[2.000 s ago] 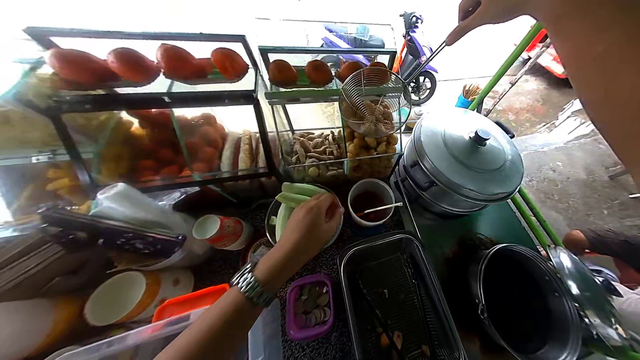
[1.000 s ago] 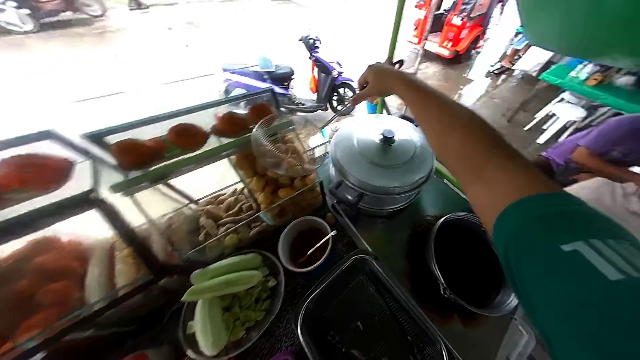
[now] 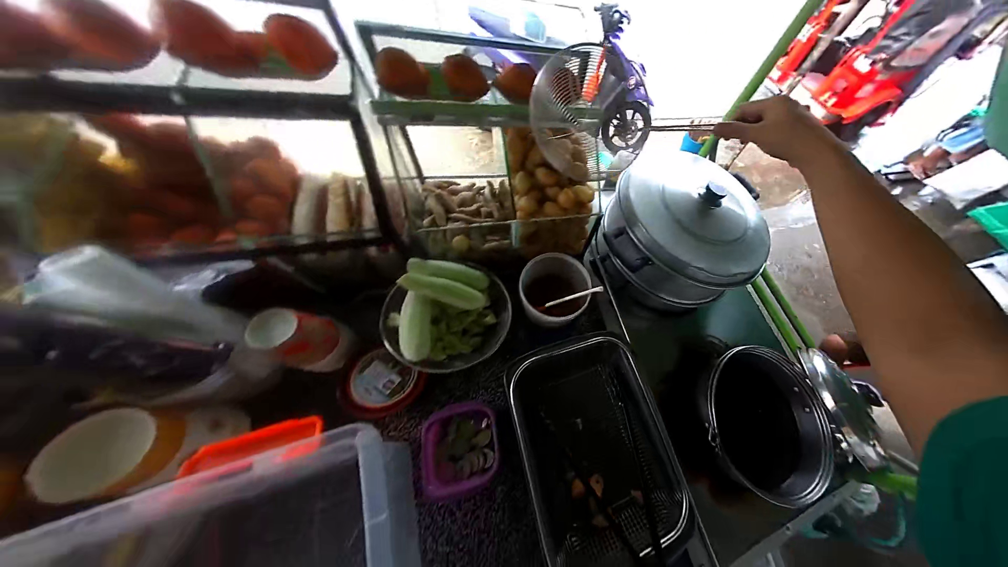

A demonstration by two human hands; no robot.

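My right hand (image 3: 776, 130) grips the wire handle of a round mesh skimmer (image 3: 575, 110), which is held up in front of the glass display case, left of the lidded aluminium steamer pot (image 3: 689, 209). My left hand is out of view. Below the case, a bowl (image 3: 492, 335) holds peeled cucumbers (image 3: 445, 290) and chopped green pieces. Beside it stands a white cup of dark sauce (image 3: 555, 287) with a light-handled spoon. A dark metal tray (image 3: 602, 441) with a mesh bottom holds tongs or sticks and small scraps. The black-looking inside of a deep pan (image 3: 768, 425) shows at right.
Food-filled glass cases (image 3: 472, 110) line the back. A purple tub of coins (image 3: 461, 450), a round red-rimmed lid (image 3: 383, 382), stacked paper cups (image 3: 295, 339) and a clear plastic bin (image 3: 370, 488) stand at left. A pot lid (image 3: 843, 405) leans by the pan. Green poles edge the cart.
Two seconds ago my left hand was over the cucumber bowl; now it is out of view. My right hand still holds the skimmer. The view has swung right and back left.
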